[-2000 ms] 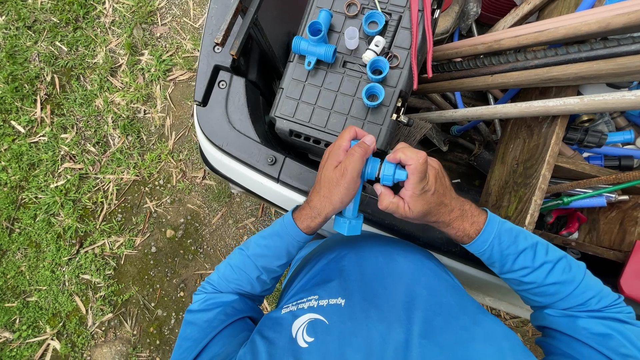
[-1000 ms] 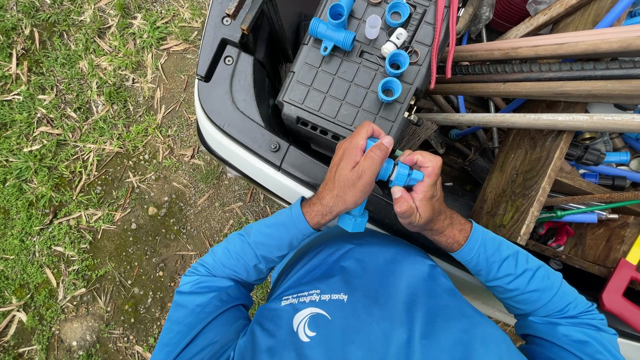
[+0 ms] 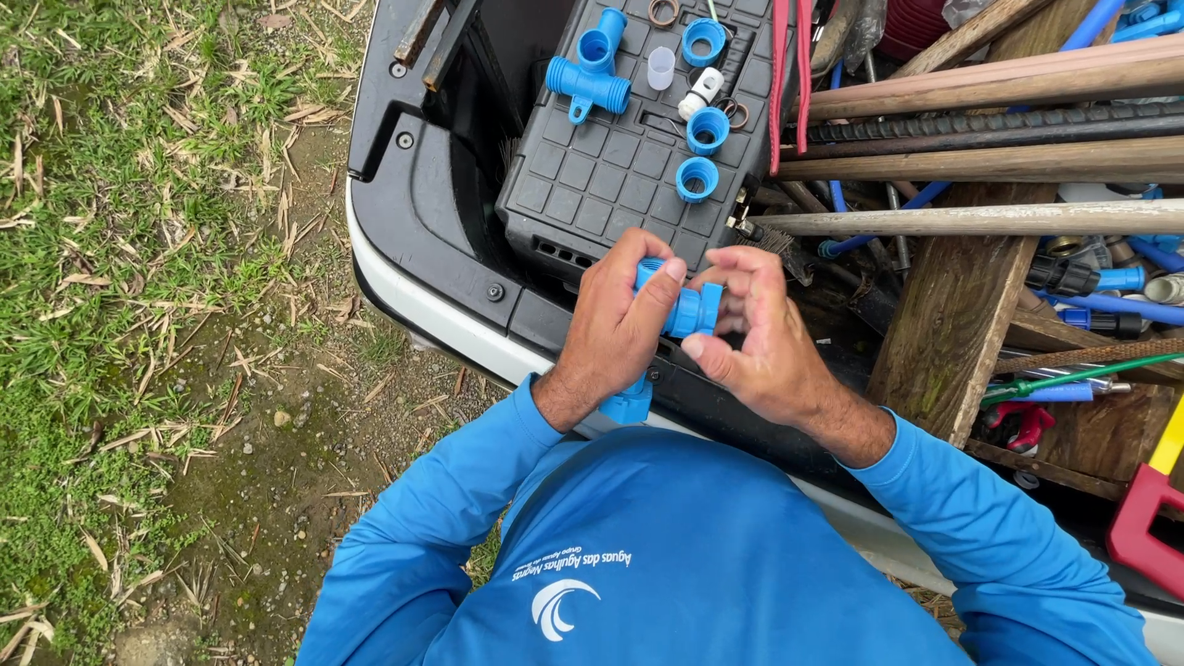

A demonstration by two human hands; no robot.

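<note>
My left hand [image 3: 615, 324] grips a blue plastic pipe fitting [image 3: 689, 313] above the truck's edge; a threaded part shows between its fingers and a blue end sticks out below the palm. Just right of the fitting's outer end, my right hand [image 3: 763, 347] has its fingers apart and curled around that end; whether the fingertips touch it is unclear. On the black plastic case [image 3: 592, 180] lie a blue threaded tee fitting [image 3: 592, 74], several blue nuts [image 3: 696, 178], a white plastic part [image 3: 700, 93], a translucent sleeve [image 3: 660, 67] and a brownish ring [image 3: 663, 11].
The case stands inside the truck bed's black rim [image 3: 435, 213]. Wooden poles [image 3: 980, 220] and a ribbed metal bar [image 3: 999, 127] lie across the right side, above a wooden plank [image 3: 967, 314]. A red and yellow tool frame [image 3: 1142, 518] is at the far right. Red handles [image 3: 780, 83] overlap the case.
My right hand has loosened from around the fitting's end and its fingers have spread. My left hand keeps its hold on the fitting. The view has shifted somewhat.
</note>
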